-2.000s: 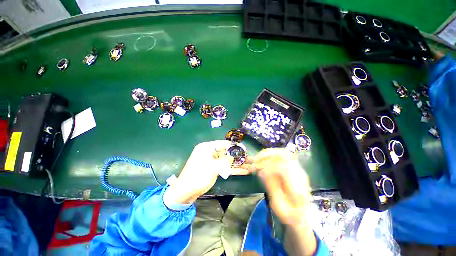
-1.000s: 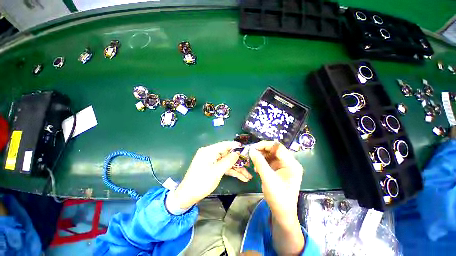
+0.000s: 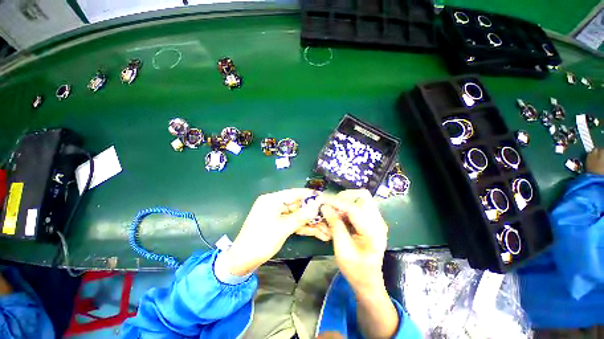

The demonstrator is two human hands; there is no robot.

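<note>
My left hand (image 3: 275, 222) holds a small round watch module (image 3: 315, 205) in its fingertips, just in front of the parts dish. My right hand (image 3: 357, 228) is close against it, with its fingertips on the module. The fingers hide most of the module, and whether a tool or tiny part is between them cannot be told. A copper-brown flap (image 3: 316, 184) shows above the fingers. The square black parts dish (image 3: 381, 138) holds many small white parts (image 3: 350, 160). Another module (image 3: 398, 183) lies at the dish's right side.
Modules (image 3: 215, 160) lie in clusters on the green surface (image 3: 165, 179). A pocket tray (image 3: 430, 152) with silvery rings stands right, more trays (image 3: 371, 23) behind. A black box (image 3: 43, 179), paper slip (image 3: 99, 167) and blue coiled cord (image 3: 136, 232) are left. Plastic bags (image 3: 457, 304) and a person's sleeve (image 3: 583, 232) are right.
My right hand, blurred and apart from the module two seconds ago, has come in against it beside my left fingers. The neighbour's arm at the right has drawn back from the far tray.
</note>
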